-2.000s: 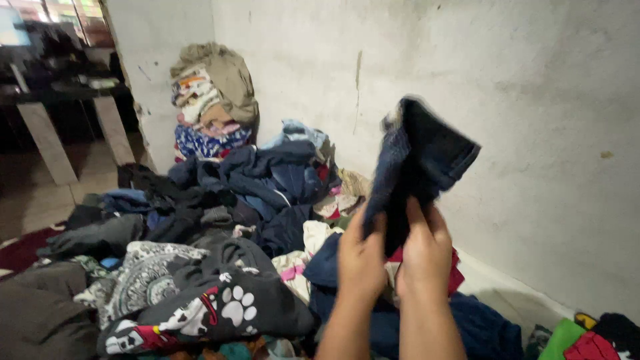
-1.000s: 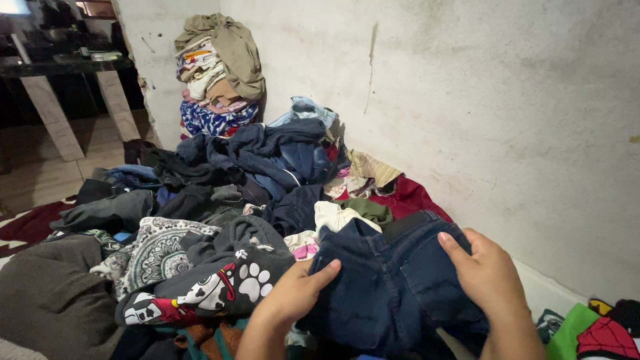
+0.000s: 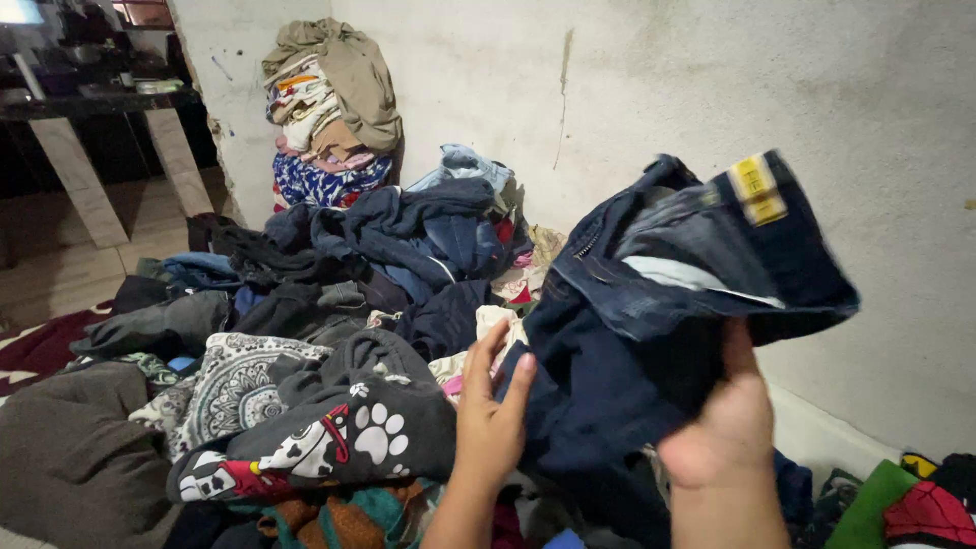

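Note:
A pair of dark blue denim jeans [image 3: 610,358] is held up at the right of the view, its waistband open with the zip, a white inner lining and a yellow tag showing. My right hand [image 3: 724,412] grips the jeans from below near the waistband; its fingers are partly hidden behind the cloth. My left hand [image 3: 492,404] is at the left edge of the jeans, its thumb and fingers apart, and whether it touches the cloth I cannot tell. Left of that hand lies a dark grey garment [image 3: 305,450] with a white paw print and a cartoon dog.
A heap of dark clothes [image 3: 404,229] spreads against the pale wall [image 3: 686,91]. Behind it stands a tall stack of folded cloth [image 3: 328,137]. A patterned white cloth [image 3: 244,389] lies left. Green cloth [image 3: 869,503] is at the lower right, a dark counter [image 3: 91,103] at the back left.
The jeans were spread low between both hands one second ago; now they are raised and tilted to the right in my right hand. My left hand has opened at their left side.

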